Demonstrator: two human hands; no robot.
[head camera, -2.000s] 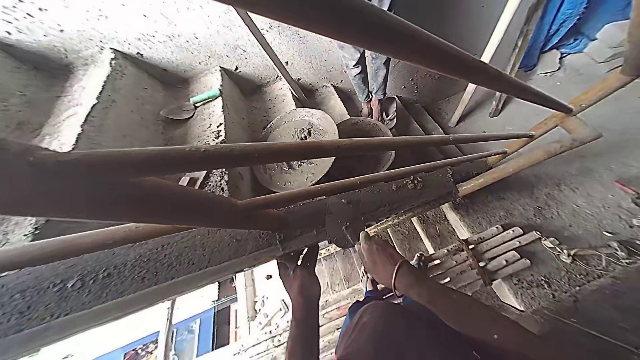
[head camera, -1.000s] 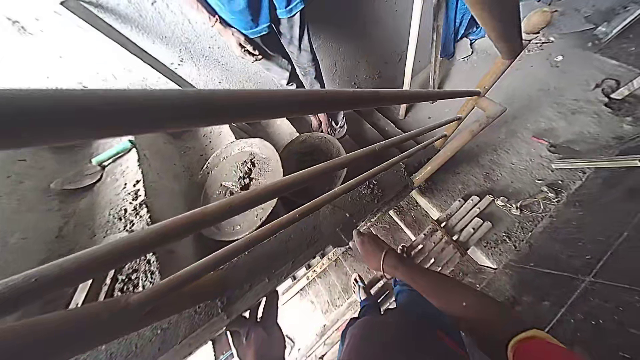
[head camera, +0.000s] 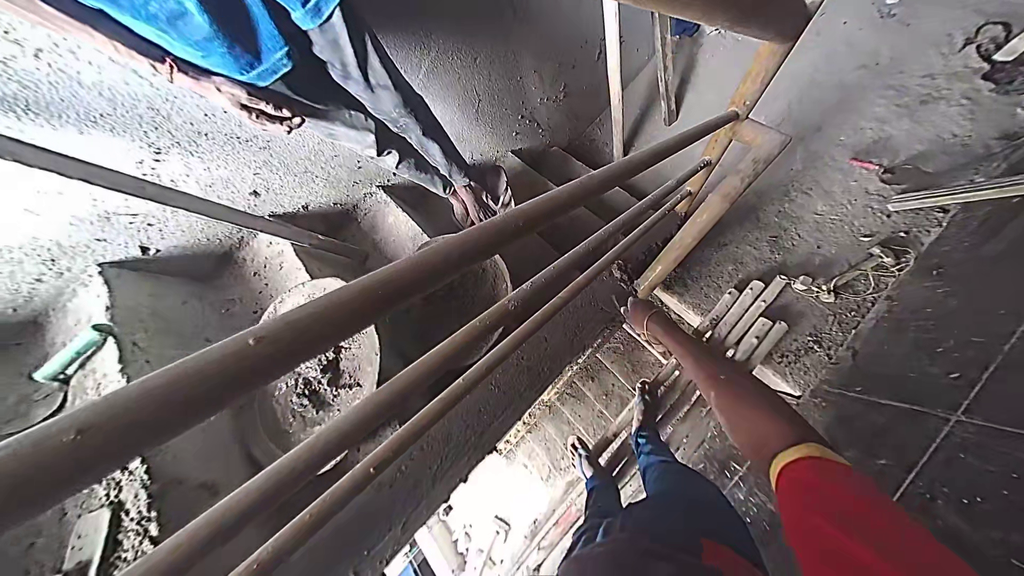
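My right hand (head camera: 642, 316) is at the lower outer edge of the concrete stair flight (head camera: 496, 400), close to the foot of the yellowish railing post (head camera: 680, 244). Its fingers are bent around something thin that I cannot make out, perhaps a tool. Three metal railing pipes (head camera: 496, 232) slant across the view above the stairs. My left hand is out of view. Behind the pipes, a round pan of wet mortar (head camera: 328, 376) rests on the steps beside a second, darker pan (head camera: 472, 296). A trowel with a green handle (head camera: 74, 352) lies at the far left.
Another person (head camera: 384, 104) in a blue top and grey trousers stands on the stairs beyond the railing. Below me, my feet are on wooden planks (head camera: 560, 424). A bundle of wooden poles (head camera: 744, 320) and some rope (head camera: 876, 268) lie at right, near dark floor tiles (head camera: 904, 376).
My left hand, seen earlier at the stair edge, has left the view. My right hand is farther along the edge, near the post. The other person shows more fully. The view has shifted.
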